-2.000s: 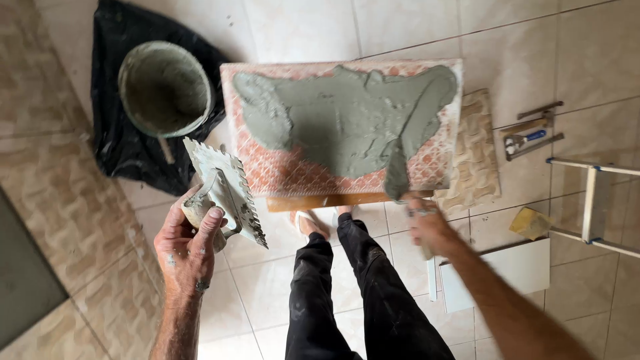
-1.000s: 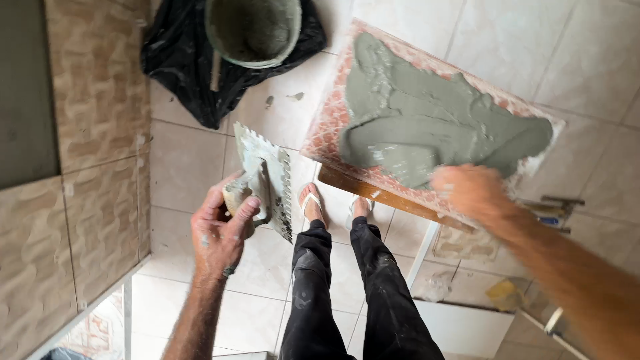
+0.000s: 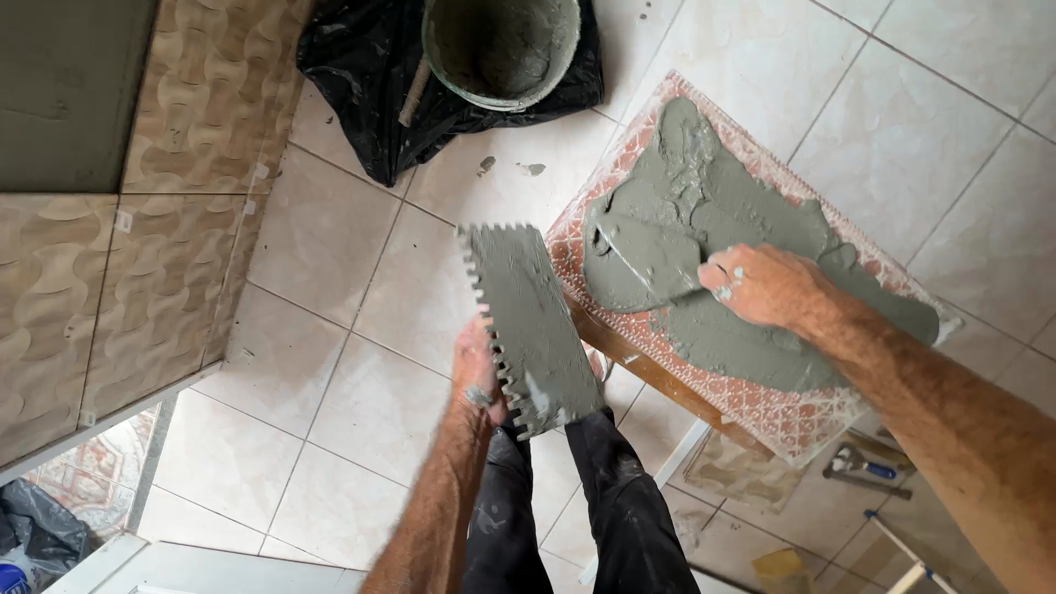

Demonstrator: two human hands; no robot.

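My left hand (image 3: 478, 359) is closed on a notched trowel (image 3: 536, 322), whose flat face is turned up and smeared with grey mortar; its handle is hidden beneath. My right hand (image 3: 763, 285) grips a pointed trowel, its blade (image 3: 648, 256) lying on the mortar (image 3: 759, 223) near the left end of a tile. Mortar covers much of this tile's (image 3: 569, 256) red and white patterned back, leaving its edges bare. A wooden piece (image 3: 652, 371) shows under the tile's near edge.
A mortar-coated bucket (image 3: 502, 49) stands on black plastic (image 3: 355, 91) at the top. Patterned tiles (image 3: 165, 289) cover the wall at left. At lower right lie a blue-handled tool (image 3: 866, 466), a yellow sponge-like piece (image 3: 782, 571) and part of a ladder (image 3: 895, 540).
The notched trowel has turned over, now showing its mortar-smeared flat face instead of its handle side. The right hand's trowel has moved toward the tile's left end. The view has turned.
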